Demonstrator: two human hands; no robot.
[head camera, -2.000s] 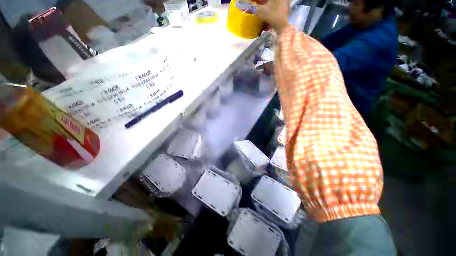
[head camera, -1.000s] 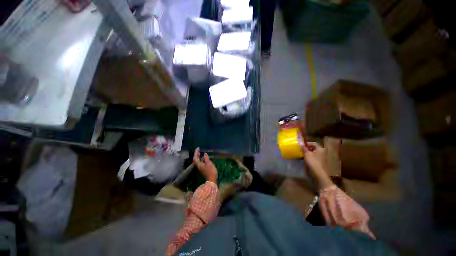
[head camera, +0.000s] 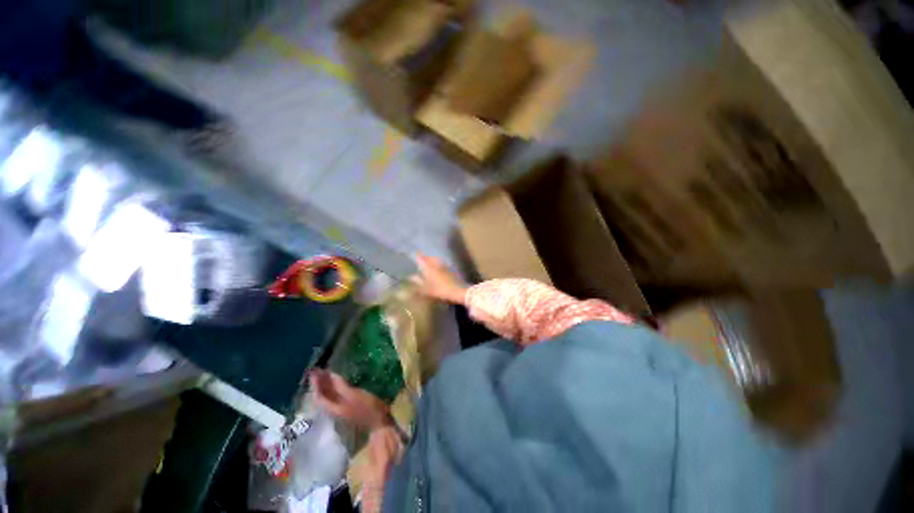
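The tape dispenser with yellow tape (head camera: 326, 280) and a red part lies at the end of the dark green bench top (head camera: 266, 346). My right hand (head camera: 438, 281) is empty, fingers apart, just right of the dispenser and beside the rim of the woven sack (head camera: 405, 346). My left hand (head camera: 346, 398) is blurred, below the dispenser at the sack's other side, and looks open and empty. Green contents (head camera: 371, 356) show in the sack between my hands.
White packed units (head camera: 195, 273) stand on the bench at left. An open brown carton (head camera: 506, 235) is close to my right arm, with a large printed carton (head camera: 742, 170) beyond. Smaller open cartons (head camera: 486, 85) lie on the floor ahead. White and coloured scraps (head camera: 311, 451) are at lower left.
My right hand has let go of the tape dispenser, which now lies on the bench end. The view has turned right, bringing the large cartons into sight.
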